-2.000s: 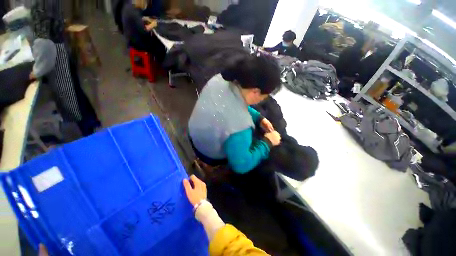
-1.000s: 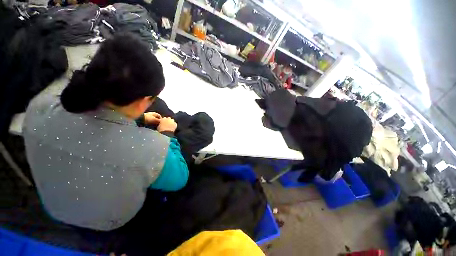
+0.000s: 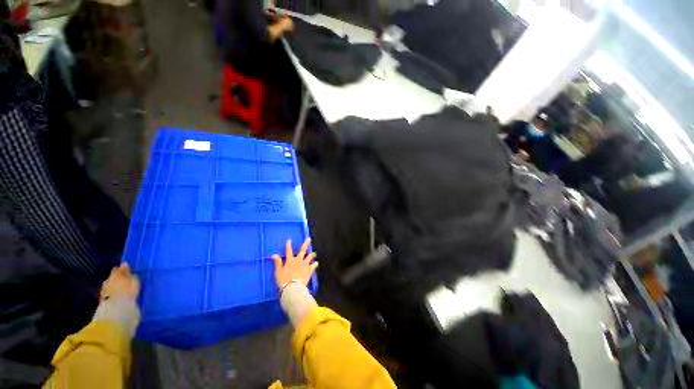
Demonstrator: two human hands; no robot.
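Note:
A large bright blue turnover crate stands out in front of me with its ribbed underside towards me. It bears a small white label near its far edge and dark handwritten marks. My left hand grips the crate's near left side. My right hand lies with spread fingers on the ribbed face near its right edge. Both sleeves are yellow. The crate's inside is hidden.
A long white table on the right bears heaped dark garments. A person sits on a red stool beside it. A person in striped clothing is close on the left. A teal sleeve shows at the bottom right.
The view swung right to the seated person and back to the aisle. The crate now lies further ahead, between both hands, and the person in the grey vest is mostly out of view.

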